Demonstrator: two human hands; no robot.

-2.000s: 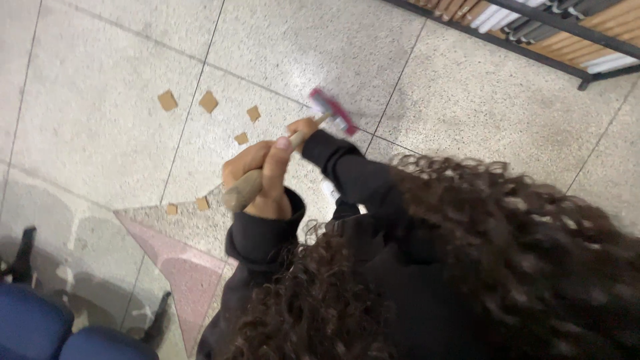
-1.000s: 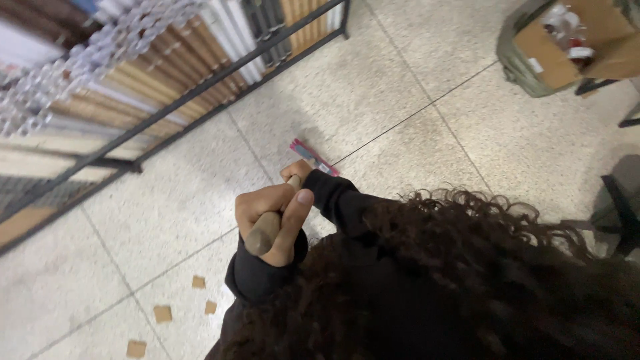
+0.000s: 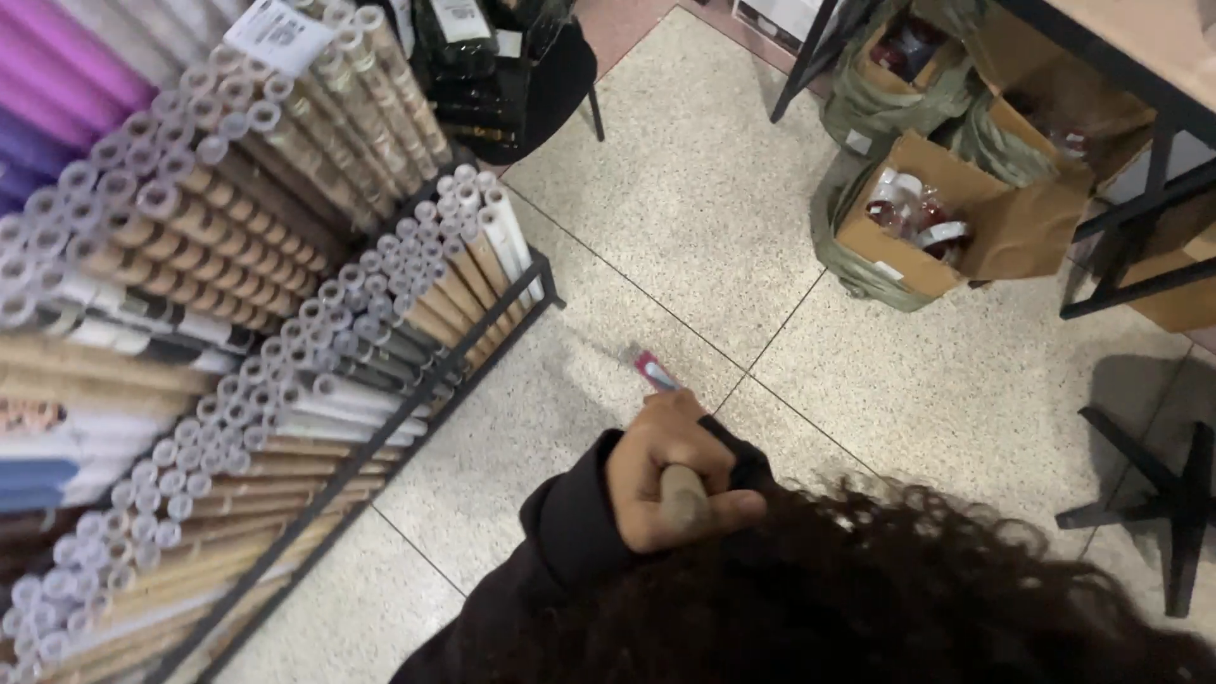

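My left hand [image 3: 665, 480] is wrapped around the rounded upper end of the pole of a long-handled floor tool [image 3: 655, 370], perhaps a broom. Farther down the same pole is my right hand [image 3: 674, 401], mostly hidden behind my left hand and a black sleeve; it appears closed on the pole. The tool's narrow pink and grey head shows just beyond my right hand, low over or on the speckled floor [image 3: 570, 370]. Whether it touches the floor I cannot tell. Dark curly hair covers the lower right of the view.
At left a black metal rack [image 3: 408, 408] holds many rolls in plastic wrap. A black chair [image 3: 570, 85] with packages stands beyond it. Open cardboard boxes [image 3: 912, 252] in greenish bags sit by a table frame [image 3: 1164, 152] at right, above a black star-shaped chair base [image 3: 1173, 494].
The view has turned and shifted a lot; the small tan squares on the floor seen earlier are out of view. Both hands have stayed on the pole.
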